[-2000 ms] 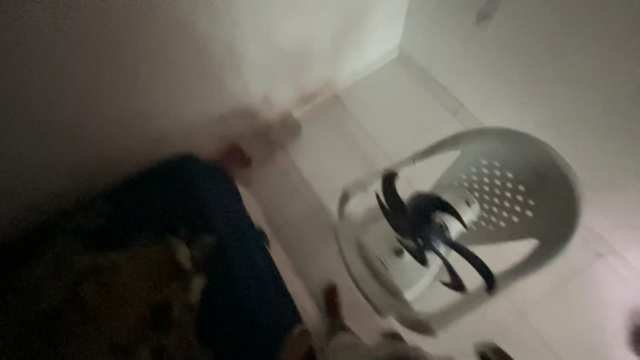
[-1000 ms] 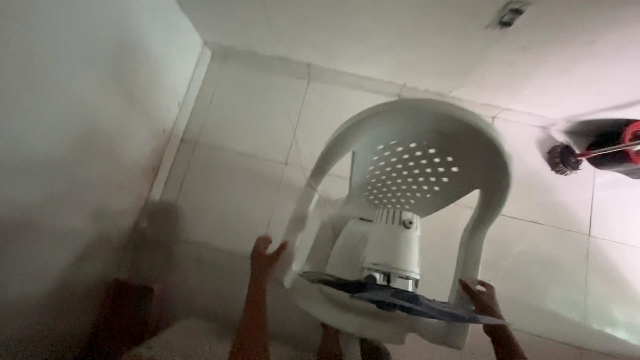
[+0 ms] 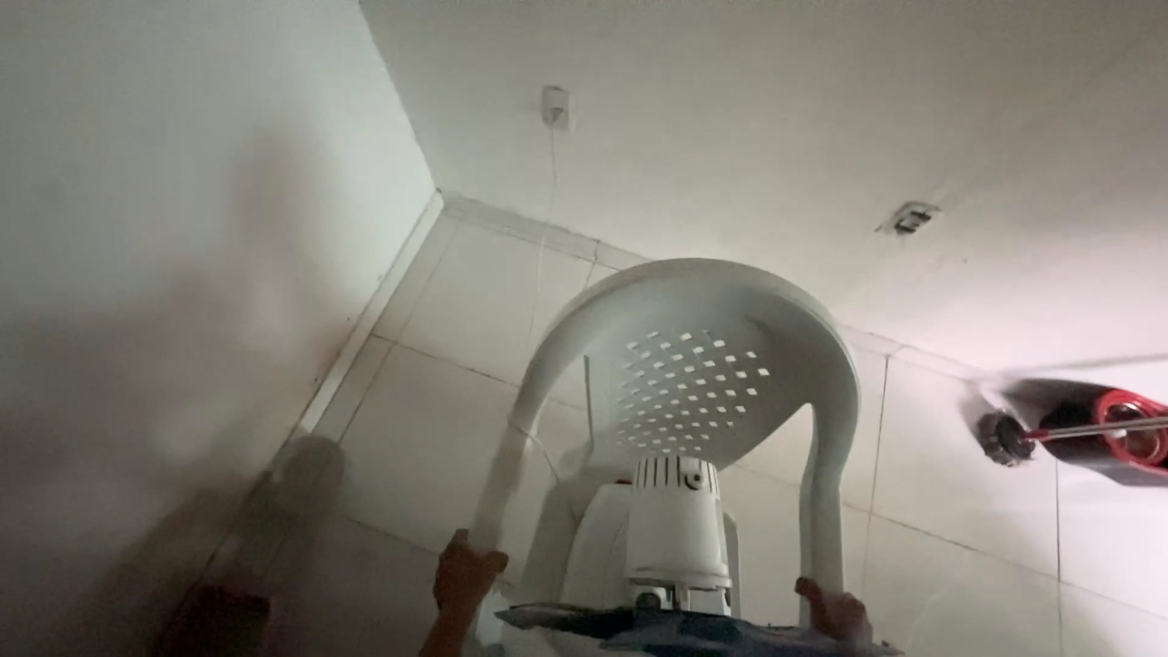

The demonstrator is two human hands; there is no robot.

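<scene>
A pale plastic armchair (image 3: 693, 292) with a perforated backrest fills the lower middle. On its seat stands a white electric fan (image 3: 680, 529), its motor housing towards the backrest and its dark blades (image 3: 693, 630) at the bottom edge of the view. My left hand (image 3: 465, 570) grips the chair's left armrest, thumb spread on top. At the right armrest, my right hand (image 3: 835, 616) has its fingers curled around the plastic. The seat and the lower part of the fan are mostly hidden.
A thin cord hangs from a plug in a wall outlet (image 3: 556, 108). Another wall fitting (image 3: 912, 219) is at the right. A dark round brush-like head on a red rod (image 3: 1008, 438) lies near a red and black object (image 3: 1131, 424) on the tiled floor. A wall rises at the left.
Two seconds ago no hand was plainly on the armrests; both hands now grip them. The view has swung, bringing the wall outlet in. The chair sits lower in view than one second ago.
</scene>
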